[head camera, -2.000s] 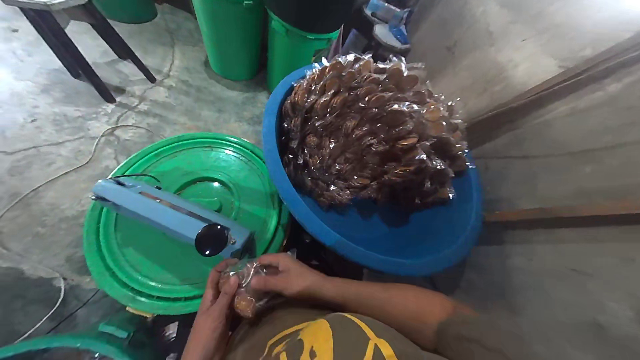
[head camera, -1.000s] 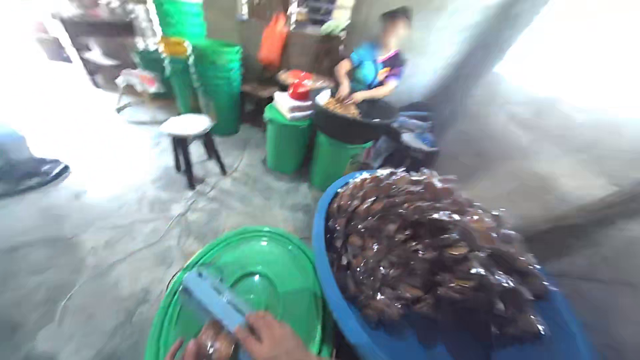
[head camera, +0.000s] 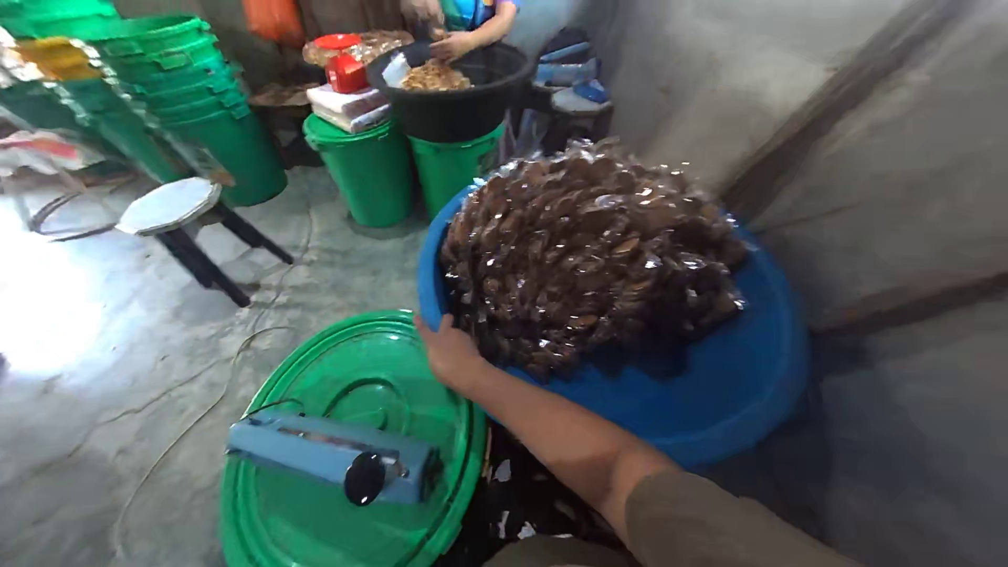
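My right hand reaches in from the lower right and grips the left rim of a large blue plastic basin. In the basin lies a high heap of clear plastic packets holding brown, round, flat pieces. My left hand is out of view. Left of the basin, a blue hand impulse sealer with a black round knob rests on a green plastic lid. The lid's right edge is beside my right wrist.
Ahead, a person's hands are over a black basin with light brown pieces. Green lidded buckets, stacked green tubs and a stool stand beyond. A cable crosses the floor; a wall is at right.
My right hand has moved from a clear packet near the sealer to the blue basin's rim. My left hand and the packet have gone out of view. The view has swung up, then partly back down.
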